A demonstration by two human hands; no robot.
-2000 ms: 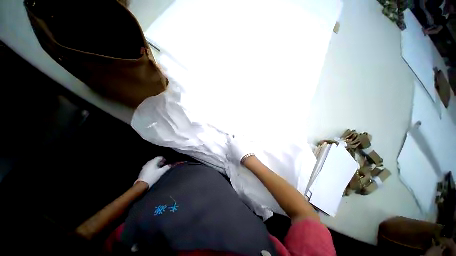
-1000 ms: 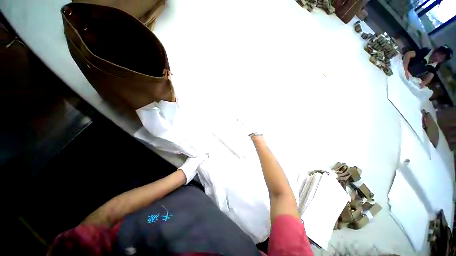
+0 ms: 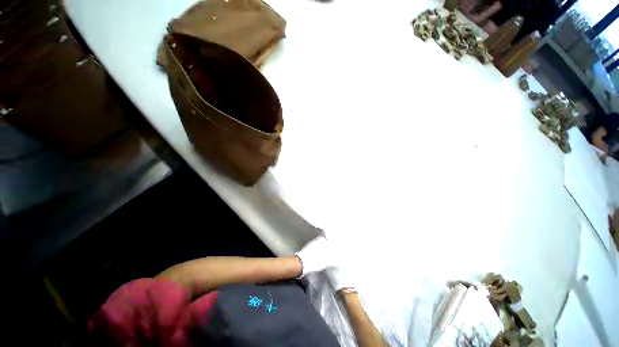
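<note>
My white-gloved left hand (image 3: 316, 257) and right hand (image 3: 344, 276) are close together near the table's front edge. They are closed on thin white tissue paper (image 3: 327, 306), which is gathered between them and hangs in folds towards my apron. Glare washes out the fingers and most of the paper's outline. A brown handbag (image 3: 231, 139) stands at the upper left with its dark mouth open, beyond my left hand. Neither hand touches it.
Another brown bag (image 3: 234, 27) lies behind the open one. White cards (image 3: 468, 315) and brown straps (image 3: 510, 301) are at the lower right. More strap heaps (image 3: 451, 34) are at the far side. Brown bags (image 3: 61, 88) are at the far left, beyond the rounded table edge (image 3: 146, 101).
My left hand has moved right and met my right hand, bunching the paper. The paper no longer lies spread beside the open bag. The view has shifted, so the bag appears further right.
</note>
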